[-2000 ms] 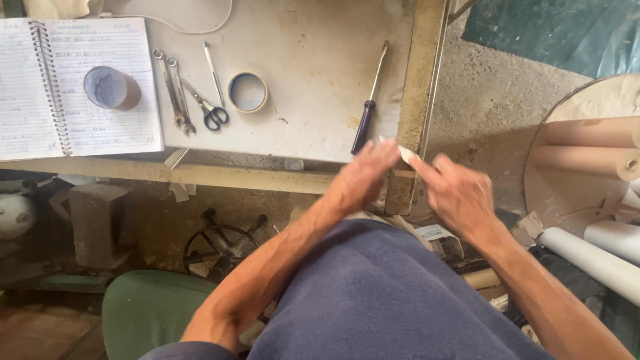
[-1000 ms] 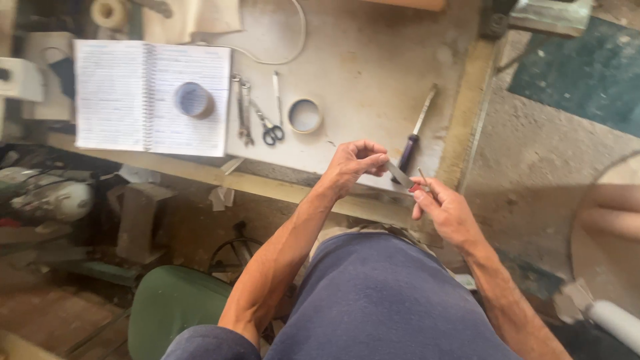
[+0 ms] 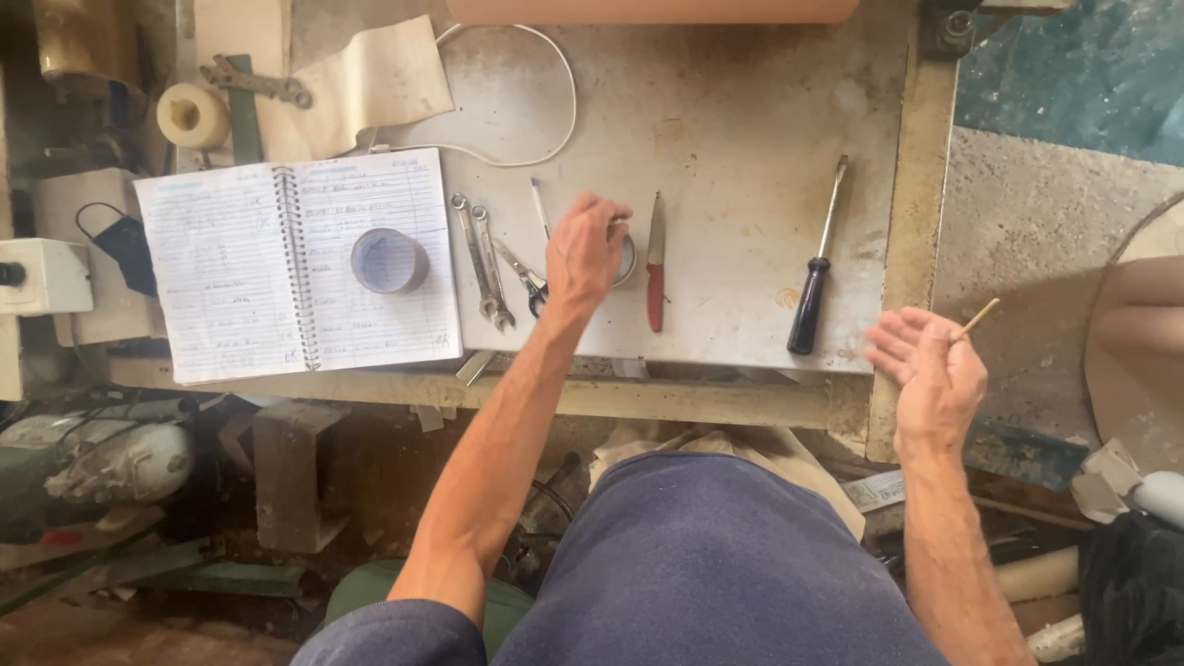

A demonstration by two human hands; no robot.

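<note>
My left hand (image 3: pixel 587 250) is over the tabletop with curled fingers, partly covering a roll of tape (image 3: pixel 627 261); whether it grips anything is hidden. A knife with a red handle (image 3: pixel 655 298) lies just right of it, blade pointing away from me. Scissors (image 3: pixel 532 285), a pen (image 3: pixel 539 205) and two combination wrenches (image 3: pixel 487 264) lie to its left. Past the table's right edge, my right hand (image 3: pixel 936 375) is palm up, a thin stick (image 3: pixel 980 315) held between thumb and fingers. A screwdriver with a dark handle (image 3: pixel 809 305) lies left of that hand.
A spiral notebook (image 3: pixel 222 277) with handwriting bears another tape roll (image 3: pixel 384 261). Behind it are a cream roll (image 3: pixel 192 117), an old wrench (image 3: pixel 259 83) and a white cable (image 3: pixel 573 92). The wooden table edge (image 3: pixel 647 400) runs before my body; a metal clamp-like part (image 3: pixel 953 32) is at back right.
The red-handled knife, in my right hand a second ago, now lies on the table. My left hand has moved left and away from me to the tape roll; my right hand has moved right.
</note>
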